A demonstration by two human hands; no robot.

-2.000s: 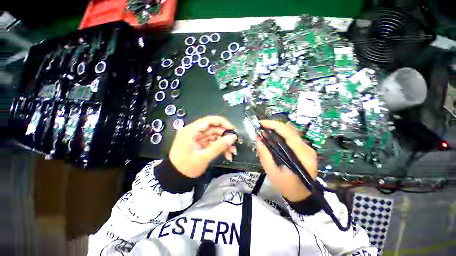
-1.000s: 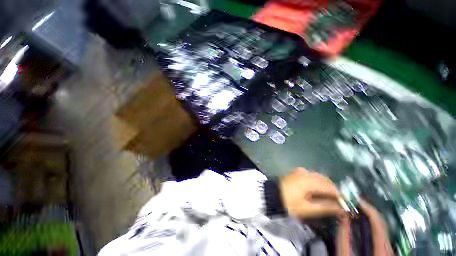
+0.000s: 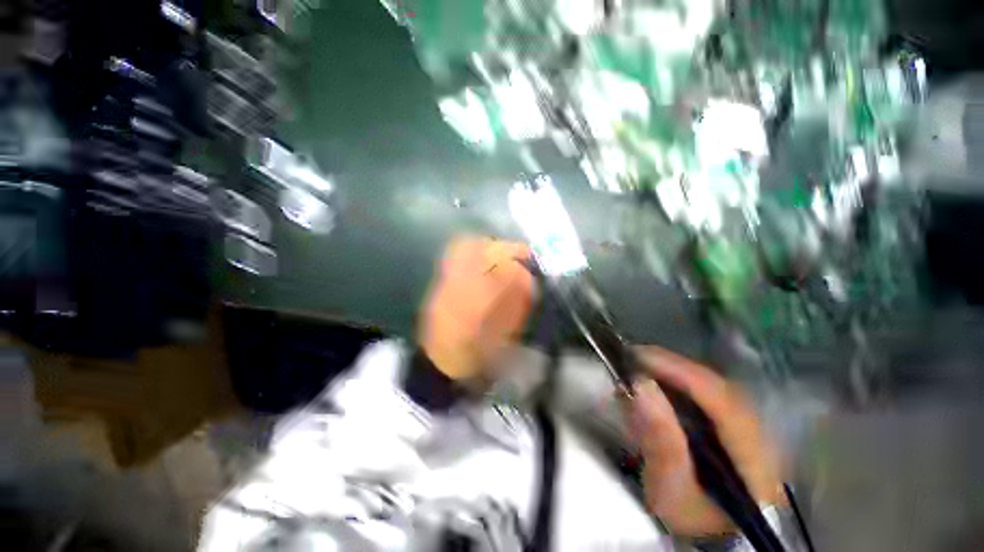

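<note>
The frame is blurred. My right hand (image 3: 707, 447) holds the black soldering iron (image 3: 707, 442), with a slim metal prong, likely tweezers (image 3: 599, 345), beside it. Their tips point up and left toward a circuit board (image 3: 547, 229) on the mat before me. My left hand (image 3: 480, 302) is at the board's lower left with its fingers curled in. Whether it pinches a small part is too blurred to tell.
Many circuit boards (image 3: 734, 129) lie heaped at the upper right. Smeared pale-ringed discs (image 3: 248, 232) lie left on the dark green mat (image 3: 356, 140). The black blister tray (image 3: 130, 162) is far left. A brown box-like shape (image 3: 162, 399) is below it.
The view swung left and then back to the right and closer to the mat. My right hand has moved lower, away from my left hand. The iron stays in my right hand.
</note>
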